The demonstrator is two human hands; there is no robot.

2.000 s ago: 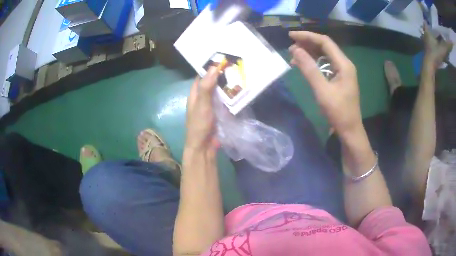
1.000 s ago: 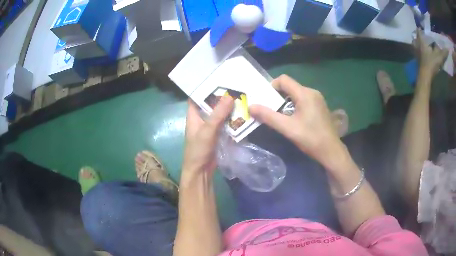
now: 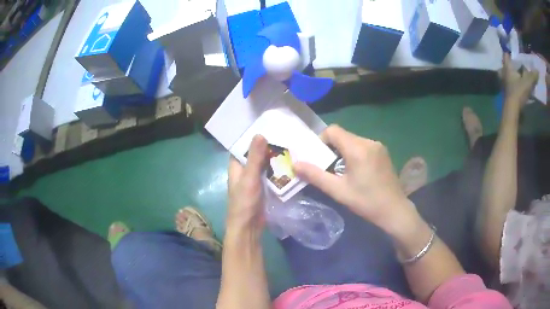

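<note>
The white fan photo-frame unit [image 3: 301, 134] is open in both my hands over my lap. Its photo window [image 3: 281, 170] faces up, with a small dark, yellow and red picture. Blue fan blades [image 3: 313, 88] and a white hub [image 3: 281, 63] stand at its far end. My left hand [image 3: 246, 187] grips the left edge, thumb beside the window. My right hand [image 3: 362, 175] holds the right edge, thumb near the window's right side. A small white coil [image 3: 339, 166] shows by the right fingers. A clear poly bag [image 3: 310, 222] hangs under the unit.
A long pale table [image 3: 328, 36] curves across the top, its rough wooden edge towards me. Blue-and-white boxes [image 3: 114, 39] stand at left, more boxes [image 3: 377, 33] at right. A greyish open box [image 3: 190, 45] is near its edge. Another person's arm [image 3: 506, 139] is at right.
The right hand has come from off the unit to hold its right edge. The unit and both hands sit lower in view, and the fan blades and hub now show fully.
</note>
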